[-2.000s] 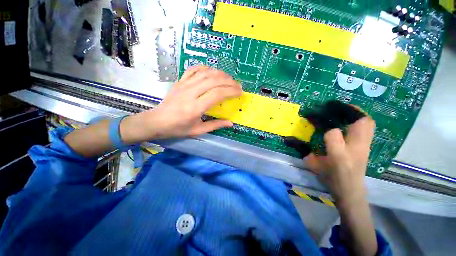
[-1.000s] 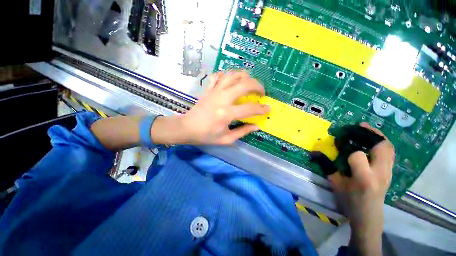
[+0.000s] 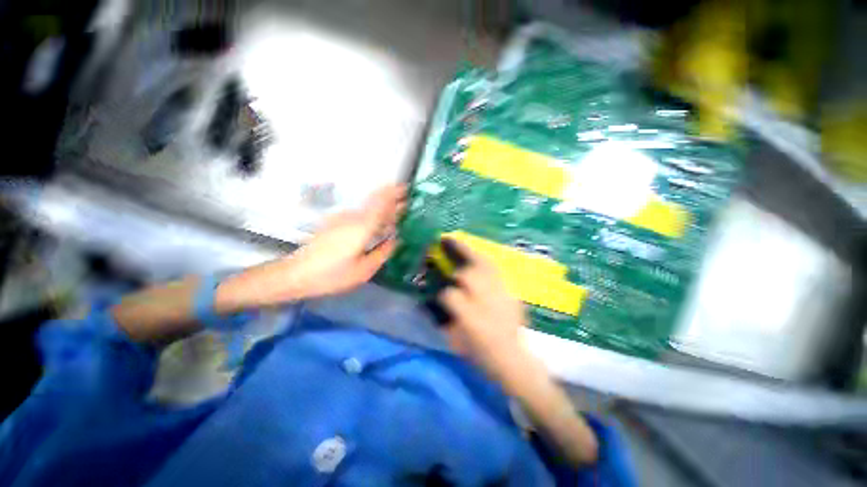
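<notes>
The large green circuit board [image 3: 623,309] lies in front of me, blurred by motion. A long yellow strip [image 3: 513,168] lies across its upper part, partly washed out by glare. A second yellow strip [image 3: 537,276] lies along its near part. My left hand [image 3: 347,252] is at the board's left edge, fingers together; whether it grips anything is unclear. My right hand [image 3: 483,309], with black finger cots, has its fingertips at the left end of the near strip, hiding part of it; whether they pinch the strip is unclear.
Blurred dark parts [image 3: 238,128] lie on the pale bed left of the board. A metal rail [image 3: 152,224] runs along the near side. Yellow sheets [image 3: 722,57] show at the upper right, beyond the board.
The view has shifted and blurred. My right hand has moved from the near strip's right end to its left end. My left hand has left the strip for the board's left edge.
</notes>
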